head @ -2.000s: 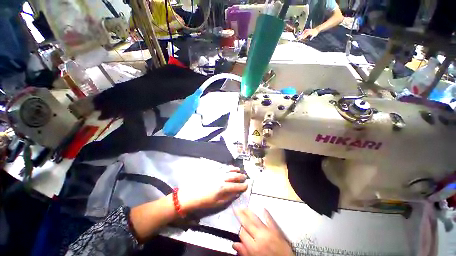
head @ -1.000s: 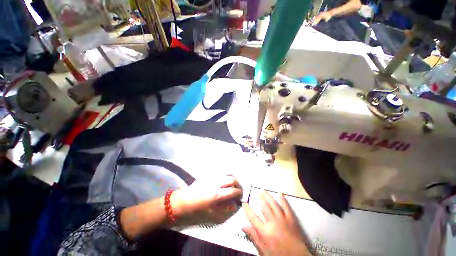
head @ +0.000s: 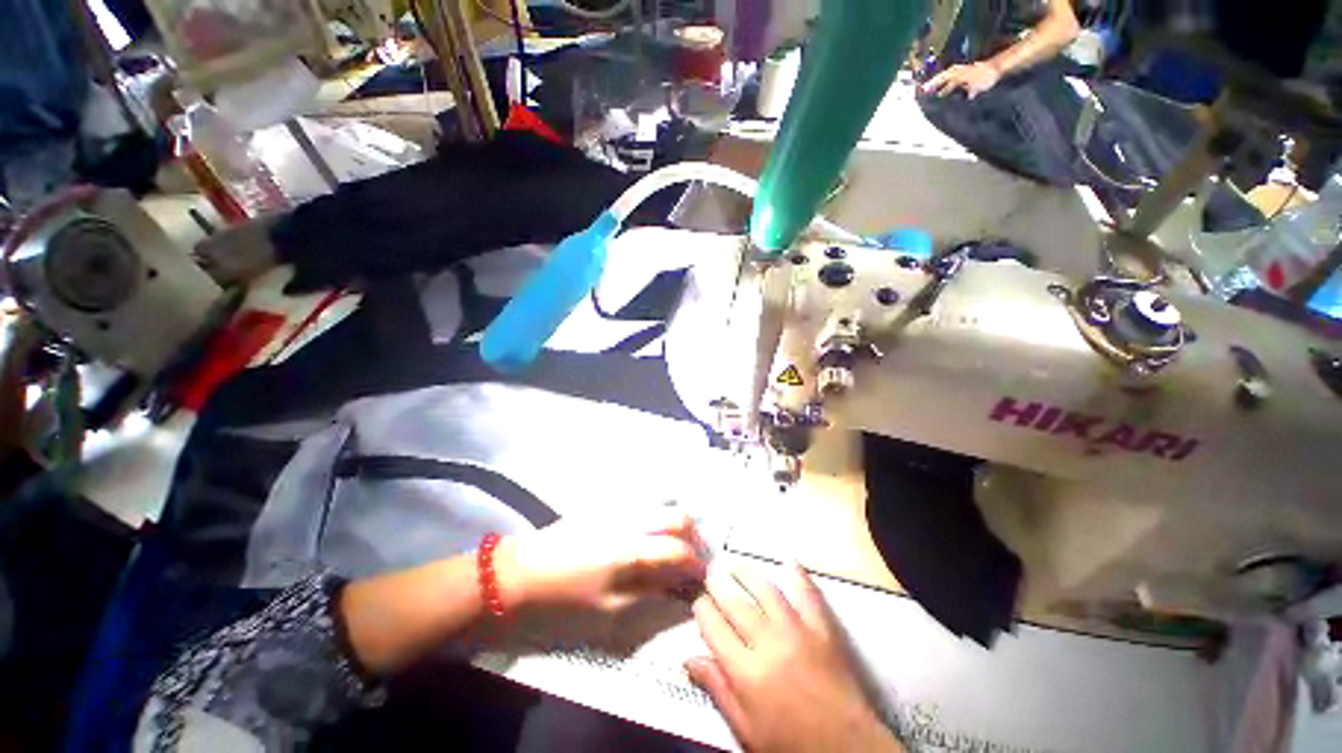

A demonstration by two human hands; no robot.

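Observation:
A garment panel, pale grey-white under the lamp [head: 427, 508], with a dark strip [head: 442, 474] across it, lies left of the needle. The white HIKARI sewing machine [head: 1089, 427] stands right of it, its presser foot and needle [head: 783, 468] beyond my hands. My left hand [head: 611, 566], with a red bead bracelet, has its fingers curled at the panel's near right edge; the fingertips seem to pinch the cloth, blurred by glare. My right hand [head: 780, 655] lies palm down on the table, fingers spread, its fingertips beside my left hand's.
A blue paddle lamp [head: 548, 302] and a green holder [head: 839, 111] stand near the machine head. A black cloth heap [head: 442, 213] lies at the back left. A dark cloth scrap [head: 942, 537] is under the machine arm. Another person's hand [head: 964, 78] is at the back.
Both hands have come together nearer the table's front edge, away from the needle. My left hand's fingers have curled from lying flat. The panel's right edge has shifted toward me.

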